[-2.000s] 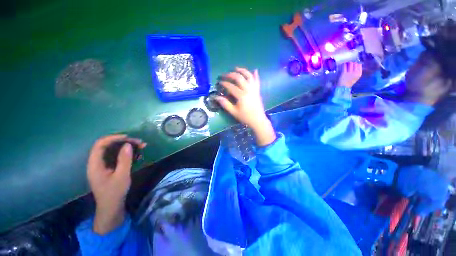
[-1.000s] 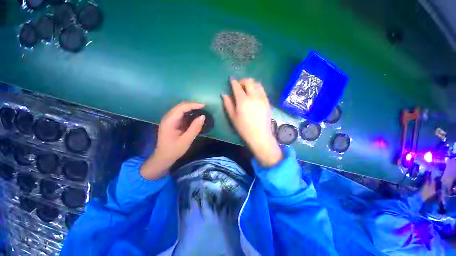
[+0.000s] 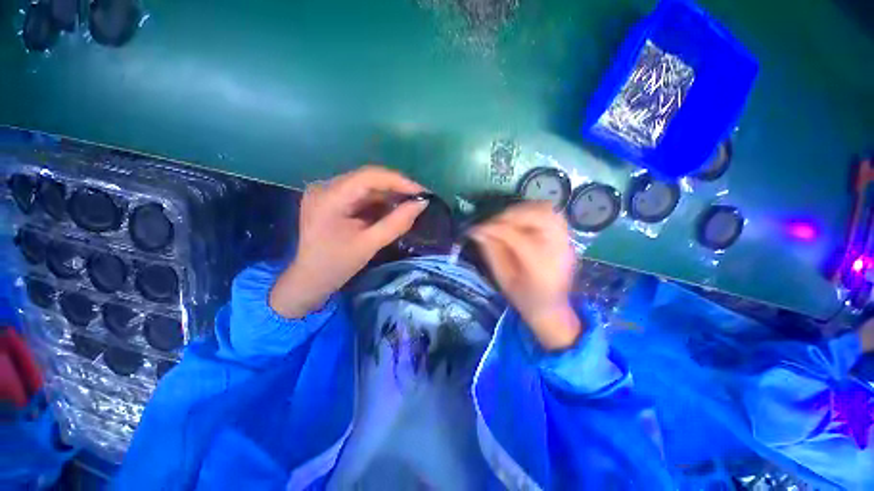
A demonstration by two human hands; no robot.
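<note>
My left hand (image 3: 359,225) grips a round black disc (image 3: 428,225) by its left side, at the table's front edge over my lap. My right hand (image 3: 527,254) is just right of the disc, blurred, fingers bent towards it. Whether its fingertips hold a small part cannot be seen. Several grey-faced discs with black rims, one of them here (image 3: 594,206), lie on the green table to the right. The blue bin (image 3: 714,86) with a silvery heap stands behind them. A loose grey heap (image 3: 484,14) is at the top edge.
Stacked clear trays (image 3: 125,336) of black discs stand at the left. More black discs (image 3: 115,21) lie at the table's far left. A small patch of grey bits (image 3: 502,161) lies near the discs. A neighbour's blue sleeve (image 3: 815,393) and pink-violet light (image 3: 803,230) are at the right.
The view has shifted. My right hand has moved from near the loose heap back to the disc in my left hand. The disc is now held more upright at the table edge.
</note>
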